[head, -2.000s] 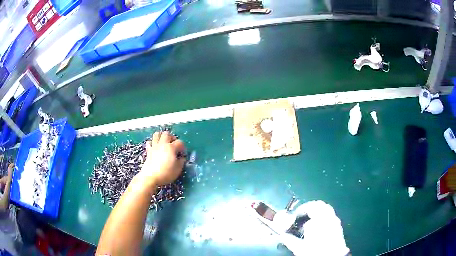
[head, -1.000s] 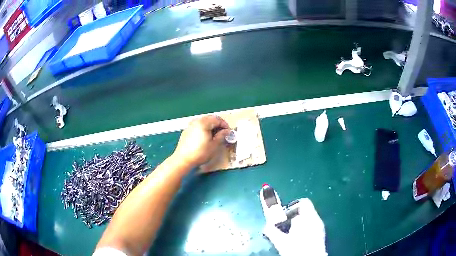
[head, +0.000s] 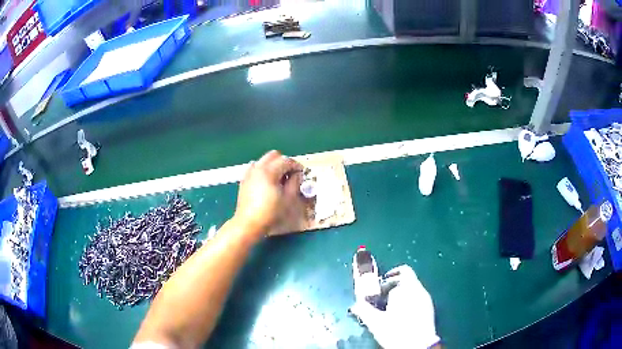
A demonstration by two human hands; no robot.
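My bare left hand [head: 264,194] is over the left part of the tan cardboard pad [head: 346,204], fingers pinched beside the white glue blob [head: 309,188]. Whether a small fitting is between its fingertips is hidden. My right hand [head: 404,310], in a white knit glove, is shut on a part-built toy scooter body [head: 367,276], near the bench's front. The body points away from me, with a dark patch and a red tip. A large loose pile of small dark-and-silver fittings [head: 140,252] lies on the green bench at the left.
Blue bins stand at the left [head: 42,232] and right [head: 576,146]. A white bottle [head: 427,175], nozzle cap [head: 455,170], black phone [head: 515,218] and drink bottle [head: 580,238] lie at right. Scooter bodies [head: 488,92] sit on the belt behind the pale rail [head: 389,148]. A post [head: 556,75] rises right.
My left hand has moved from the fittings pile rightward to the cardboard's glue. The scooter body in my right hand has turned to point away from me. The view has shifted right.
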